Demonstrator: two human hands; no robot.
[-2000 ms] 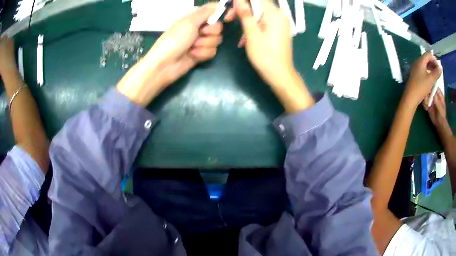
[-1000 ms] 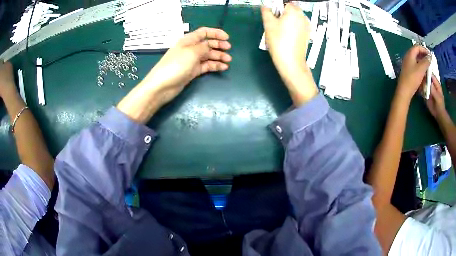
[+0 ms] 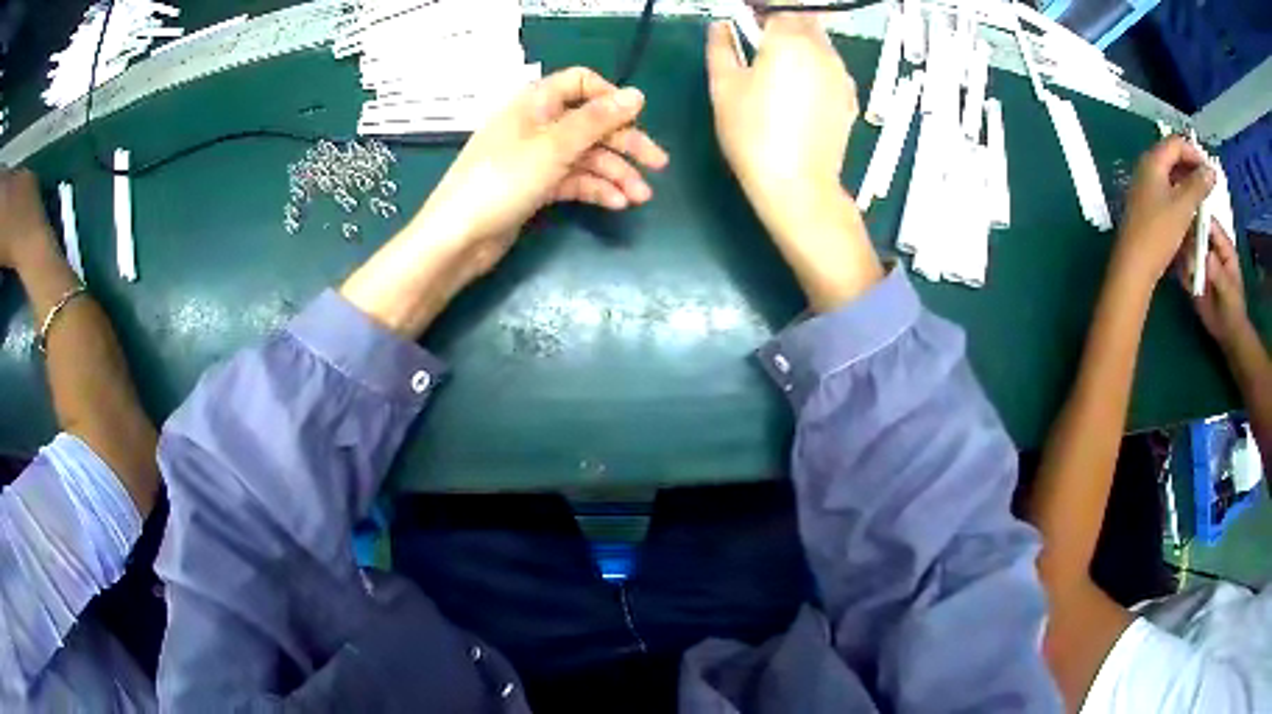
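My left hand is over the table, left of the middle, fingers loosely curled and the thumb near the index fingertip. No part shows in it, but a tiny one could be hidden. My right hand is near the far edge, closed on a white strip that shows between thumb and fingers, cut off by the frame's top. Small metal fittings lie in a loose pile left of my left hand. Stacked white strips lie behind it. Loose white strips lie fanned to the right of my right hand.
A black cord curves across the left side; a dark cord hangs at the top middle. Another person's arm is at left near two strips. A person's hands hold strips at right. The pale edge strip lines the far side.
The white strip held by both hands earlier is no longer between them; my hands are apart. Since the last earlier frame, my left thumb and index finger have come together and my right hand has shifted slightly left.
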